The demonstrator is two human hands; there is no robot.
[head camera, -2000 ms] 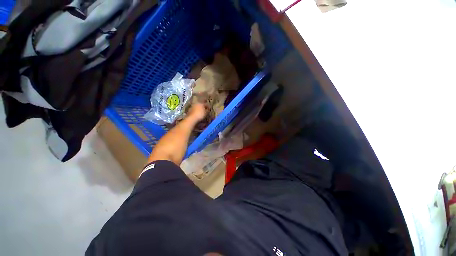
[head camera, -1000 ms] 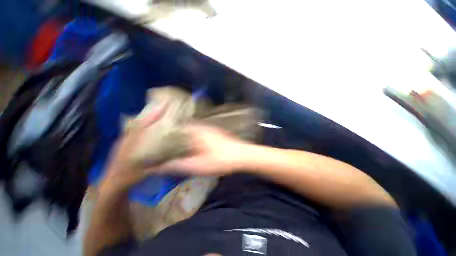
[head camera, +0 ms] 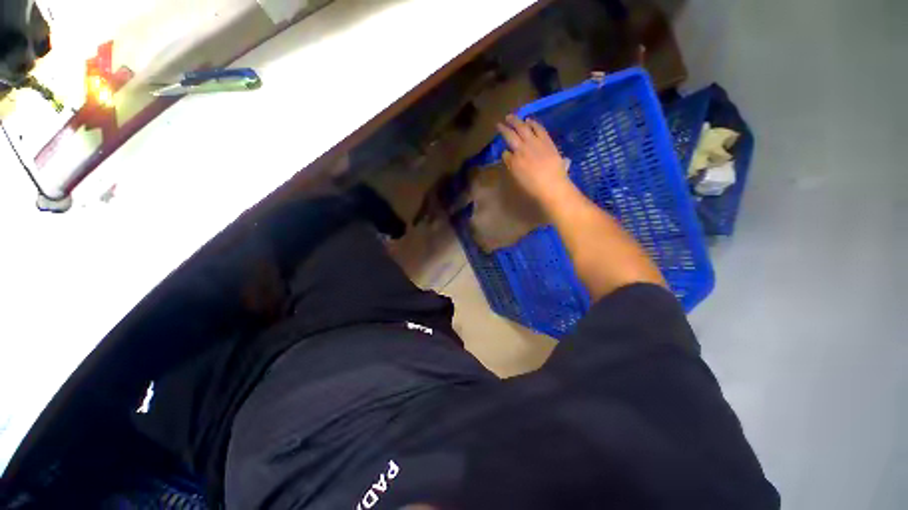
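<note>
My right hand (head camera: pixel 534 157) reaches into a blue plastic crate (head camera: pixel 652 159) to the right of my lap. Its fingers are apart near the crate's table-side edge, with nothing visibly held. A tan cut fabric piece (head camera: pixel 506 209) lies in the crate just below the hand. The underside of the palm is hidden. My left hand is not in view.
The white machine table (head camera: pixel 329 75) curves along the upper left. Thread snips (head camera: pixel 221 82) lie on it beside red-orange tape marks (head camera: pixel 103 88) under lamp light. A second blue crate (head camera: pixel 732 204) with pale pieces stands beyond the first.
The view has swung from the left crate to the right one. The tan cloth that was between both hands is no longer in them. The right hand is now at the right crate; the left has left view.
</note>
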